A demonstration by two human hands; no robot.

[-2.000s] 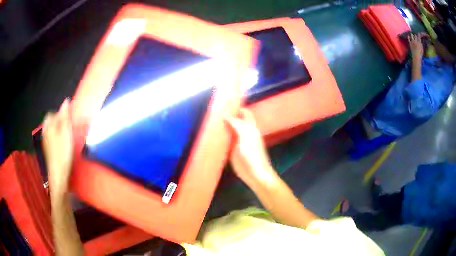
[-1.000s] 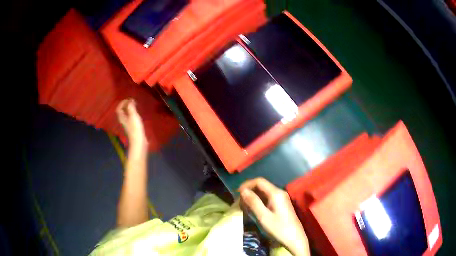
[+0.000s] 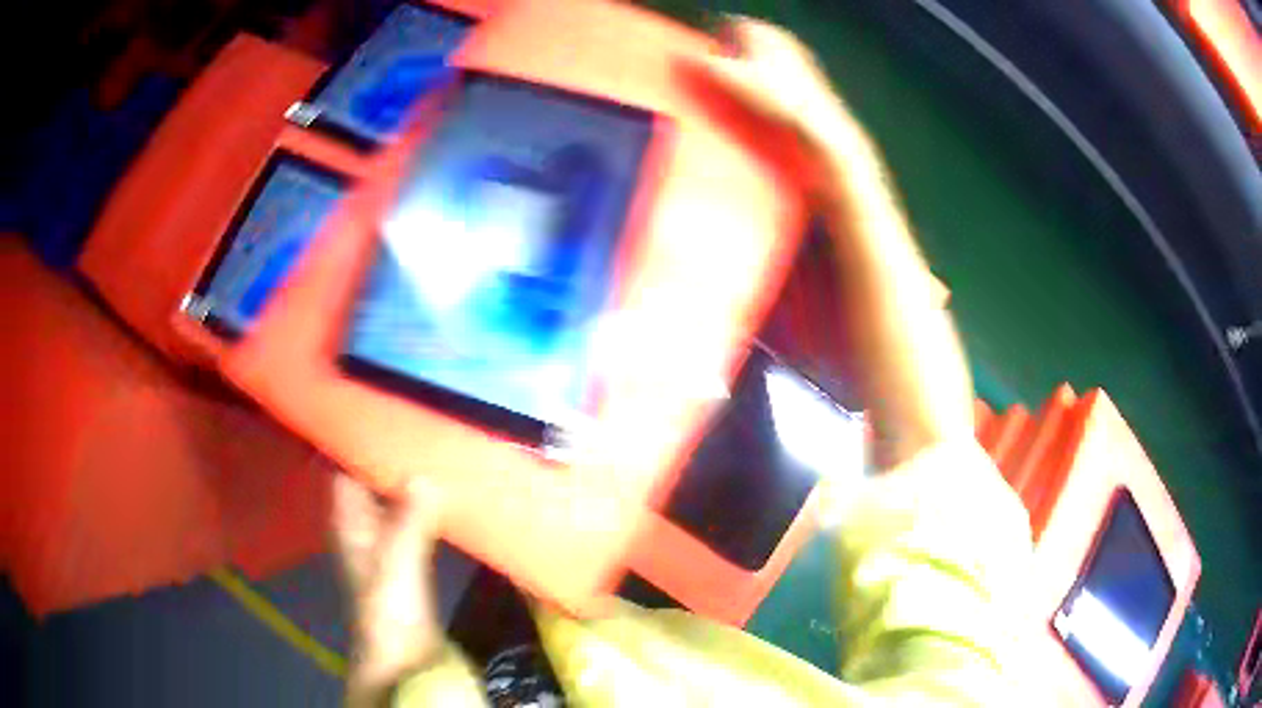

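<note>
A red-orange foam tray (image 3: pixel 505 512) is lifted and tilted in front of me. A tablet with a lit blue Windows-like screen (image 3: pixel 498 263) lies in it, with strong glare and blur. My left hand (image 3: pixel 388 560) is at the tray's lower left edge, blurred, fingers partly hidden. My right hand (image 3: pixel 768 76) grips the tray's upper right edge. Behind the tray at left, two more lit tablets (image 3: pixel 274 246) lie in another red foam tray (image 3: pixel 173 180).
Under the raised tray, a dark-screened tablet (image 3: pixel 741 477) lies in foam on the green worktop (image 3: pixel 1017 235). At right, another tablet (image 3: pixel 1124 595) lies on stacked foam. More red foam (image 3: pixel 83 457) stands at lower left, above grey floor with a yellow line.
Both hands, apart from any tray a second ago, are now at a raised foam tray with a lit tablet. The view has shifted; the tray partly covers the dark tablets.
</note>
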